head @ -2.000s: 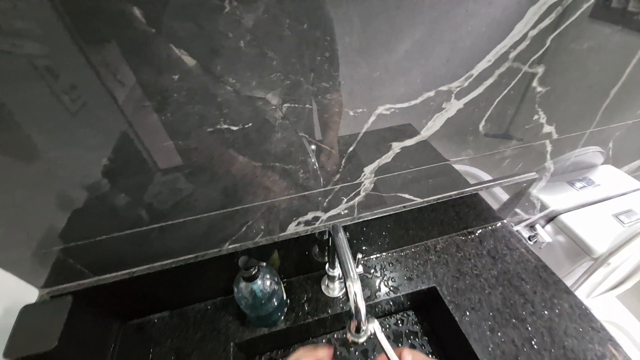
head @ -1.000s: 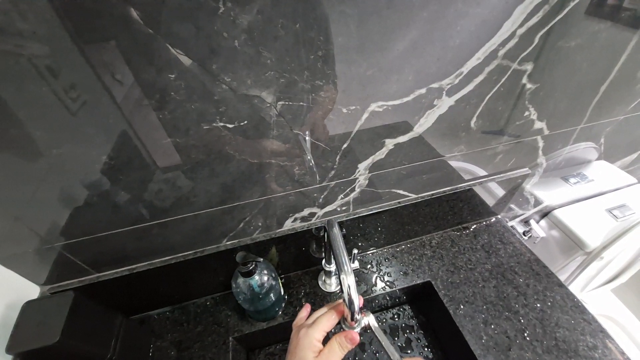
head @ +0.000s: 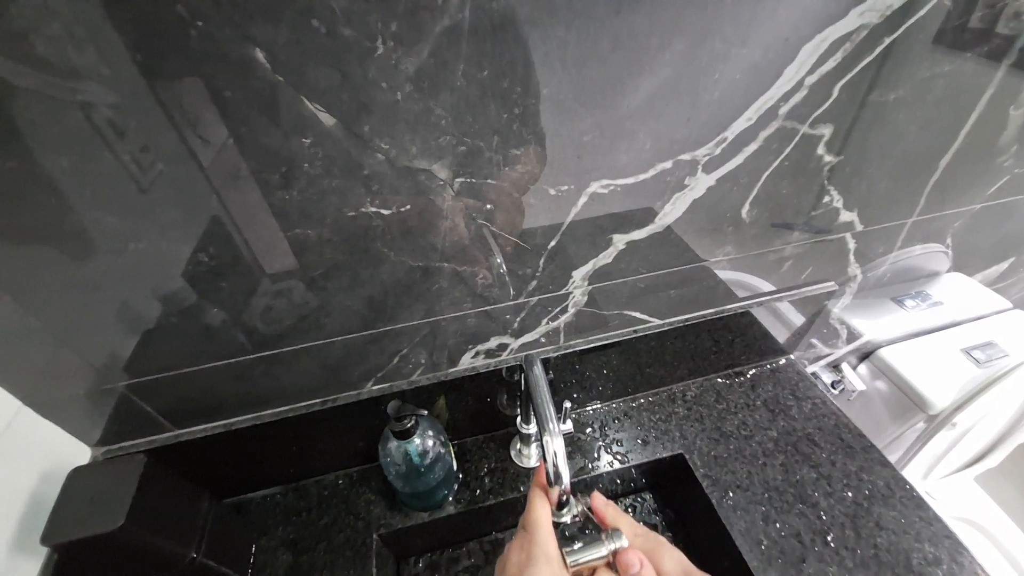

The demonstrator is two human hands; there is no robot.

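Note:
A chrome gooseneck faucet (head: 547,416) rises from the black granite counter and curves down over the dark sink basin (head: 708,512). At its spout end is a short chrome cylindrical fitting (head: 590,550). My left hand (head: 528,532) lies along the left side of the spout end, touching it, with the fingers pointing up. From the right, my right hand (head: 644,544) grips the chrome fitting between thumb and fingers. Whether the fitting is joined to the spout cannot be told. Both palms are cut off by the bottom edge.
A clear pump bottle of blue liquid (head: 420,464) stands left of the faucet. Water drops cover the granite counter (head: 808,456). Behind rises a glossy dark marble wall (head: 640,104) with reflections. A white toilet tank (head: 952,360) is at right, a black box-like object (head: 92,500) at lower left.
My left hand has shifted from across the spout end to its left side. My right hand has come up to the spout from the lower edge, and a chrome fitting now shows there.

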